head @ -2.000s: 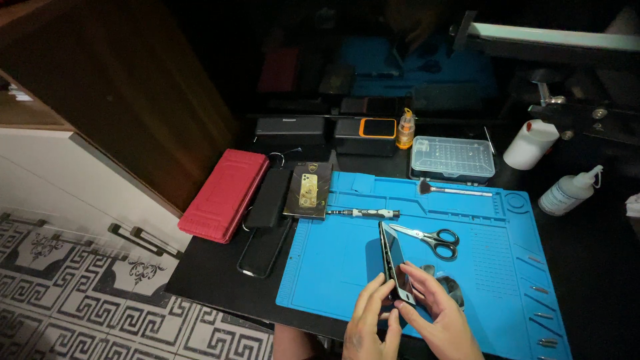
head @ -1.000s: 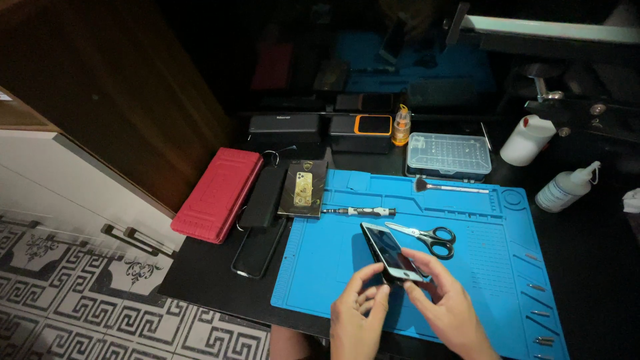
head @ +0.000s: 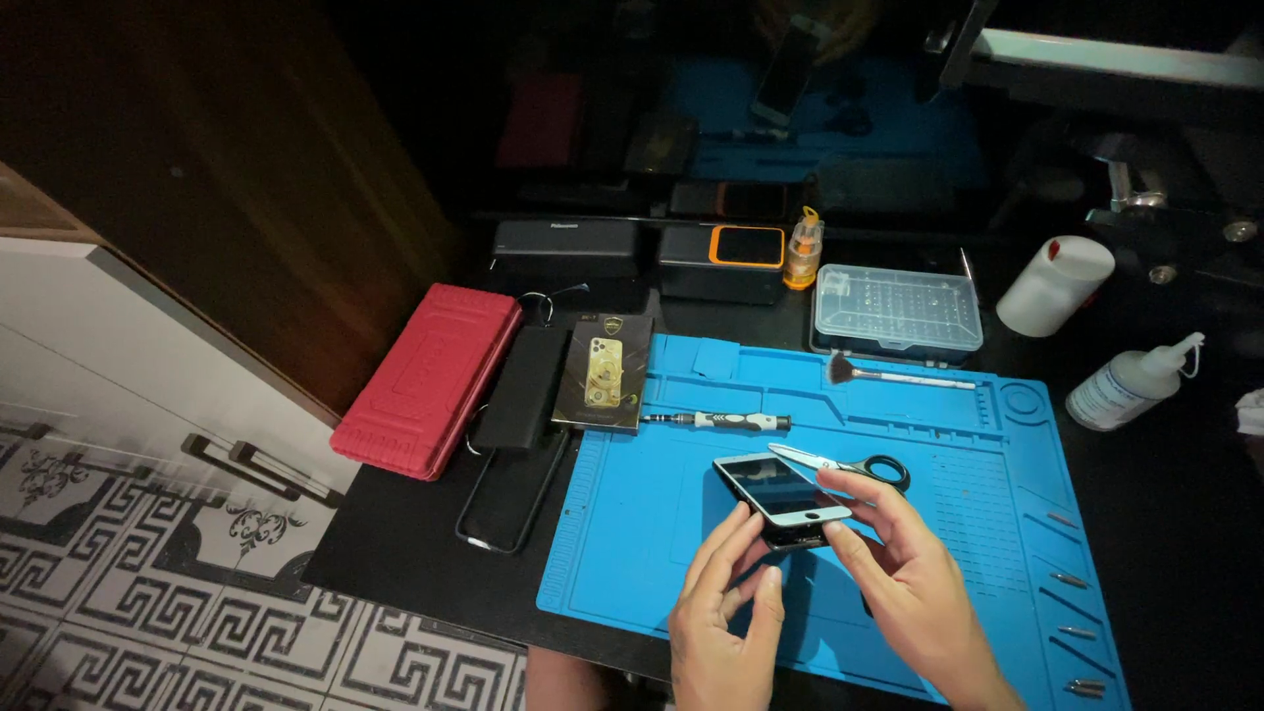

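A white-fronted smartphone screen (head: 780, 486) is tilted above the blue silicone work mat (head: 632, 553), with the dark phone body (head: 796, 538) beneath its near end. My left hand (head: 731, 612) holds the phone from the left, fingertips at its lower left edge. On the other side my right hand (head: 904, 573) grips the screen's right edge with thumb and fingers. Just behind the phone lie scissors with black handles (head: 885, 471). A precision screwdriver (head: 741, 422) rests farther back, and a brush (head: 904, 377) lies in a mat tray.
Left of the mat are a red case (head: 430, 380), a black phone case (head: 513, 489) and a dark printed box (head: 604, 375). Behind stand a clear-lidded organizer (head: 899, 308) and a small orange bottle (head: 805, 255). A white dispenser bottle (head: 1131, 387) stands at right; driver bits (head: 1076, 632) lie on the mat's right.
The phone was held nearly edge-on two seconds ago; its screen now faces up more, with the body showing beneath the near end. Both hands remain on it.
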